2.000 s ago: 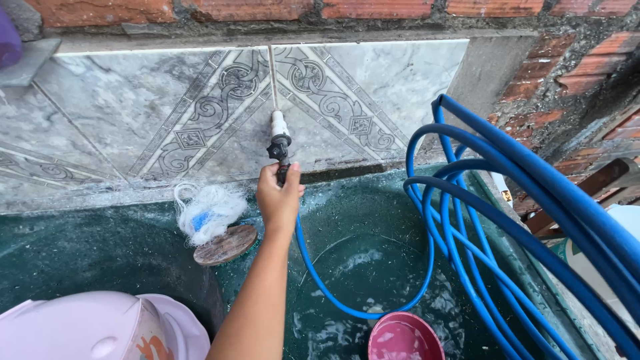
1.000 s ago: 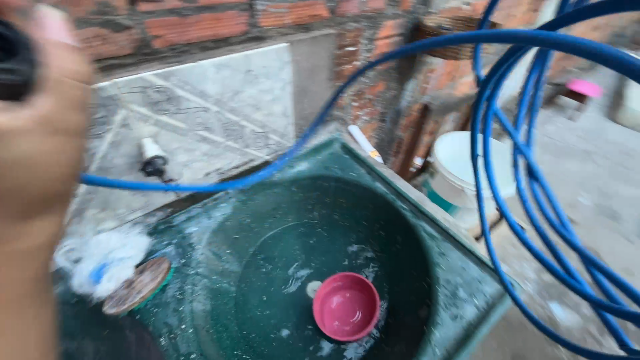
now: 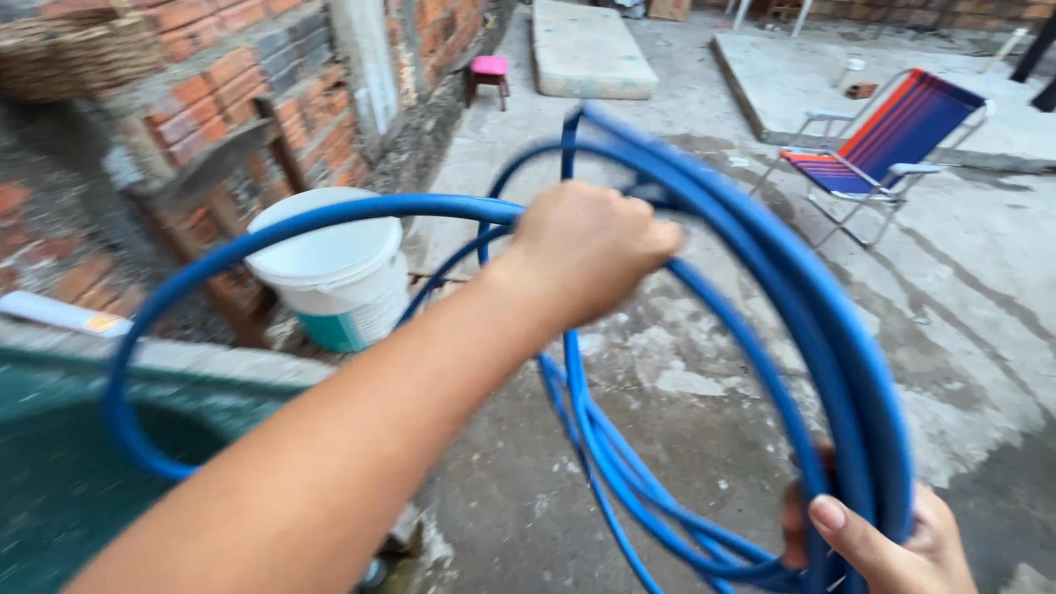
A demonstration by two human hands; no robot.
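Observation:
A blue hose (image 3: 850, 363) hangs in several large loops before me. My right hand (image 3: 874, 528) grips the bundled loops at the lower right, thumb in front. My left hand (image 3: 590, 247) reaches across from the lower left and is closed around the hose near the upper part of the coil. From this hand a single length of hose arcs left over a white plastic bucket and down in front of the green basin (image 3: 49, 462). The hose end is not plainly visible.
The white bucket (image 3: 330, 272) stands beside the basin, near a wooden chair (image 3: 214, 173) at the brick wall. A wicker basket (image 3: 82, 54) is at the upper left. Farther off are a pink-topped stool (image 3: 489, 70), a mattress (image 3: 590, 49) and a striped folding chair (image 3: 899, 136) on the concrete.
My left hand was at the tap fitting on the tiled wall, then came away, and is now on the coiled hose. My right hand has come into view. The view has swung far right.

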